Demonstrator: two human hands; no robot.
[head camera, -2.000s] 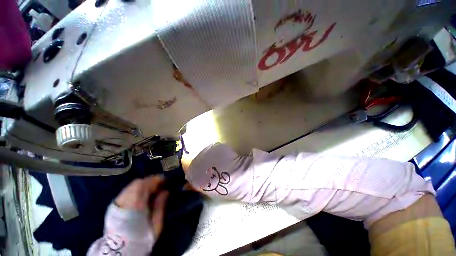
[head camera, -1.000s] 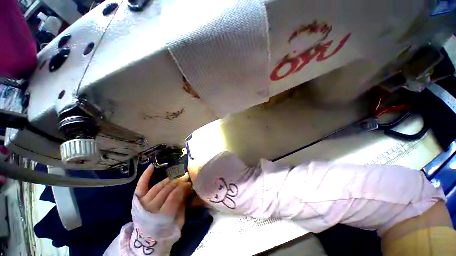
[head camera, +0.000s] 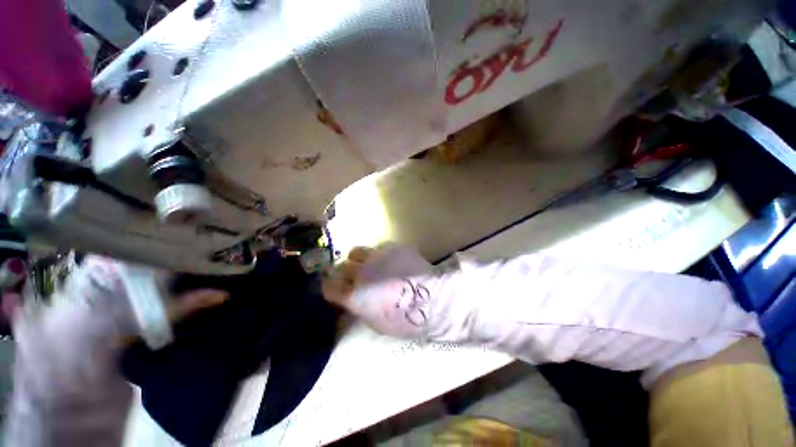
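A dark navy garment piece (head camera: 253, 340) lies under and left of the needle area and hangs over the bed's near side. The presser foot area (head camera: 310, 255) is partly dark, beside the bright light. My right hand (head camera: 349, 275) is at the cloth's right edge close to the presser foot, its fingers bent on the cloth; part of the fingertips is hidden. My left hand (head camera: 196, 304) is blurred, at the left on the cloth, partly behind a white strip (head camera: 147, 306); its grip does not show clearly.
The white machine head (head camera: 262, 113) with a red logo fills the top. A tension dial (head camera: 181, 201) is at its left end. Red and black scissors (head camera: 663, 175) lie right on the bed (head camera: 489, 205). Blue plastic (head camera: 768, 262) is at the right edge, a magenta item (head camera: 44, 52) upper left.
My left hand has moved from beside the presser foot out to the left, and the cloth has shifted and spread. My right hand stays near the foot. The view has shifted slightly.
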